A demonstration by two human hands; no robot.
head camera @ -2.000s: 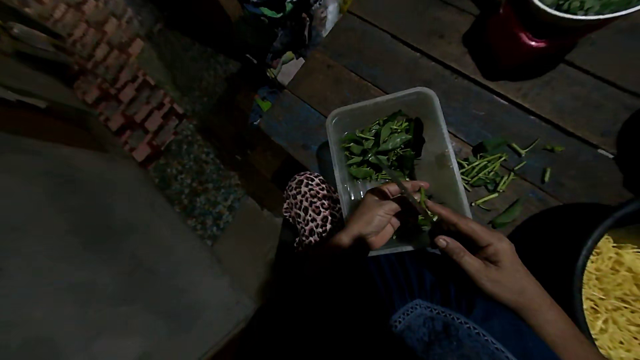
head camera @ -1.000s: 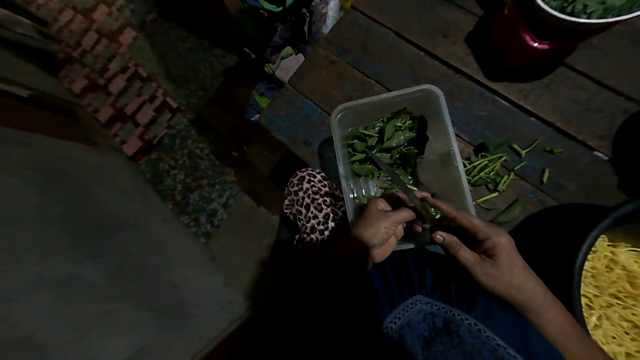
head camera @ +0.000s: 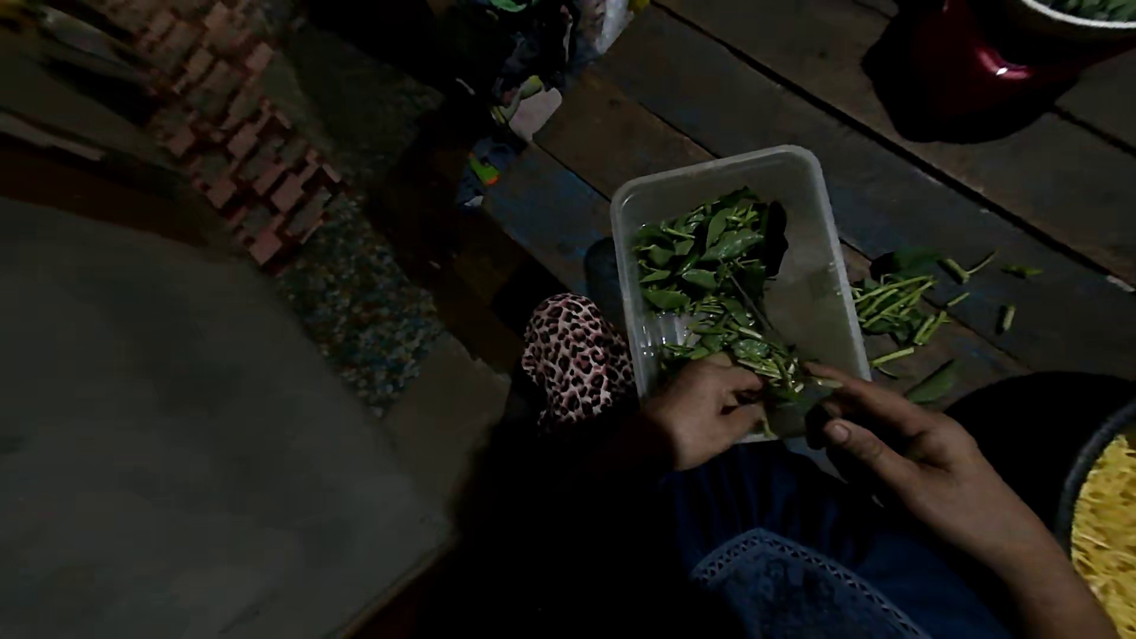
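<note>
Cut leafy greens [head camera: 701,253] lie in a clear plastic container [head camera: 839,266]. Over its near end, my left hand [head camera: 710,413] is curled against a bunch of green stems [head camera: 777,366]. To its right, my right hand [head camera: 914,444] has its thumb and forefinger close together at the stem ends, with a dark thing, perhaps a leaf, between them. A thin knife blade [head camera: 750,297] slants across the greens towards the gap between my hands. Its handle is hidden, and which hand holds it I cannot tell. More cut stems [head camera: 896,302] lie on the wooden planks right of the container.
A dark-rimmed vessel of yellow strips [head camera: 1105,532] stands at the lower right. At the top right, a white-rimmed bowl of greens [head camera: 1087,16] is by a red object [head camera: 985,62]. Leopard-print cloth [head camera: 577,359] is left of the container; stacked bricks [head camera: 240,133] are farther left.
The stem bunch between my hands shows more spread out over the container than a second ago. Both hands stay at the container's near end.
</note>
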